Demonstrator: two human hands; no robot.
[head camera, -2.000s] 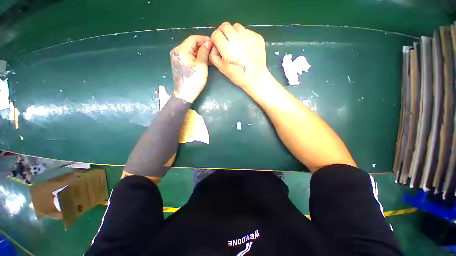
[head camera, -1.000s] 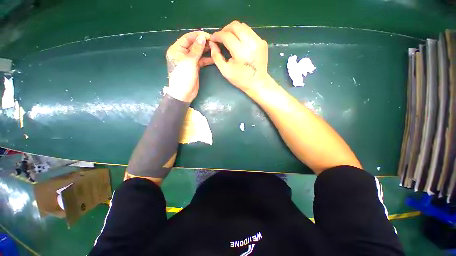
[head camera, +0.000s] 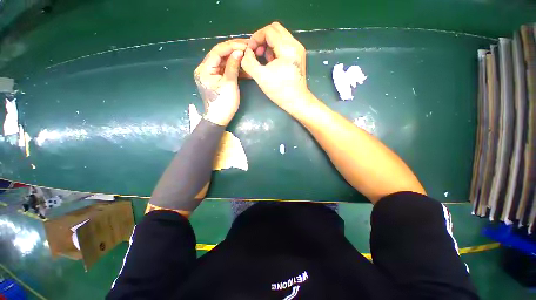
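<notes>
My left hand (head camera: 220, 79) and my right hand (head camera: 277, 65) meet above the far part of the green belt (head camera: 352, 164). The thumb and fingertips of both hands are pinched close together at one spot. Anything between the fingertips is too small or too hidden to make out. A grey sleeve (head camera: 187, 167) covers my left forearm. A torn cream-yellow paper piece (head camera: 232, 153) lies on the belt beside that forearm, partly hidden by it. A crumpled white scrap (head camera: 348, 81) lies to the right of my right hand.
A stack of brown-grey sheets (head camera: 506, 132) stands at the right edge. White scraps (head camera: 12, 117) lie at the belt's left end. An open cardboard box (head camera: 94, 231) is on the floor at lower left. A blue bin (head camera: 510, 237) is at lower right.
My fingertips stay together, but my right hand has turned so its thumb and curled fingers show more. My left hand has shifted slightly. The view has also moved slightly.
</notes>
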